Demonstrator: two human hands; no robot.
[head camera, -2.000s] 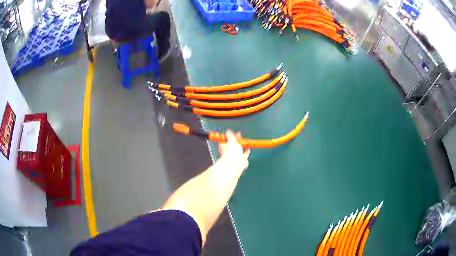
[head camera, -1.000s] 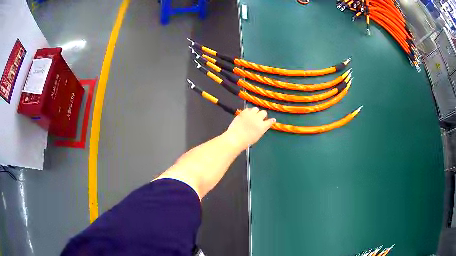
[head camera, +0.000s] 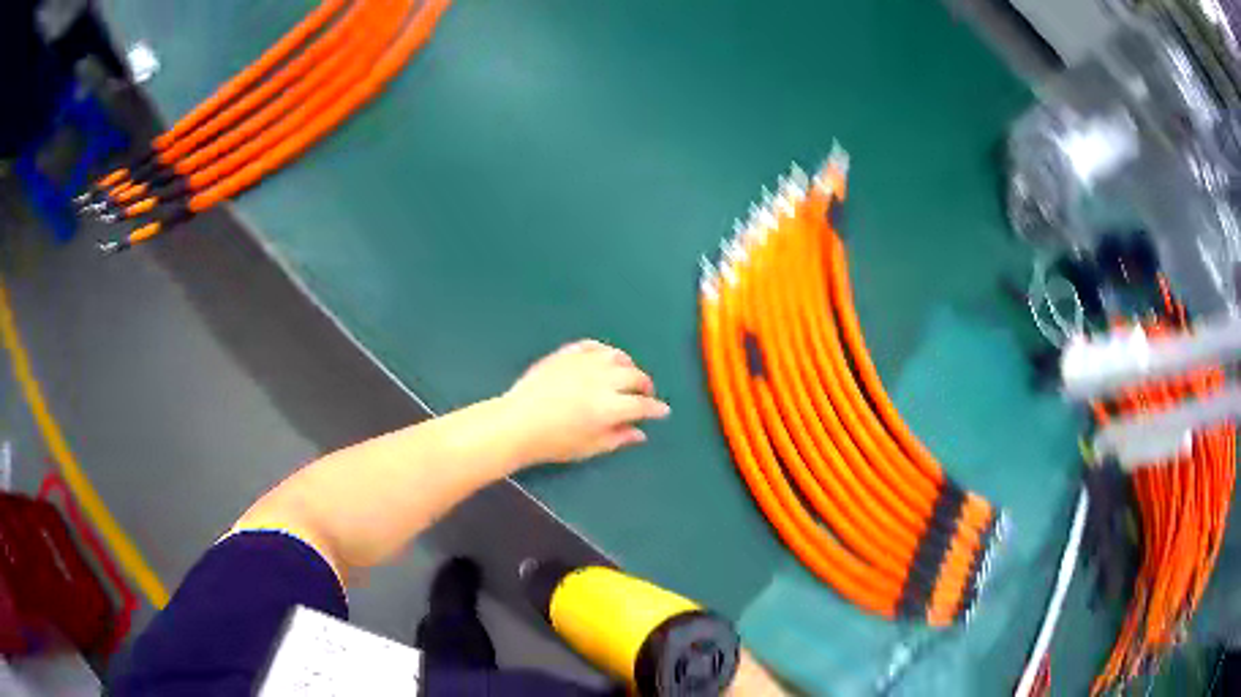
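My left hand (head camera: 585, 402) is empty above the green mat, fingers slightly spread. It is left of a fan of orange cable assemblies (head camera: 803, 368) with black bands and silver ends. The yellow heat gun (head camera: 613, 620), with its round black end toward the view, is at the bottom centre. My right hand (head camera: 757, 678) is mostly cut off by the bottom edge and hidden behind the gun it holds. Another row of orange cables (head camera: 272, 116) with black sleeves lies at the upper left, ends past the bench edge.
Green mat (head camera: 544, 177) on the bench. A large orange cable heap (head camera: 1181, 524) is at the right beside white posts (head camera: 1157, 361). A clear plastic bag (head camera: 1075, 150) lies upper right. A blue stool (head camera: 68, 150) is at the left. A white rectangular thing (head camera: 340, 660) is at the bottom.
My left hand has let go of the cable, now in the upper-left row, and moved toward the fan. The view has turned right. The heat gun and the fan have come into view.
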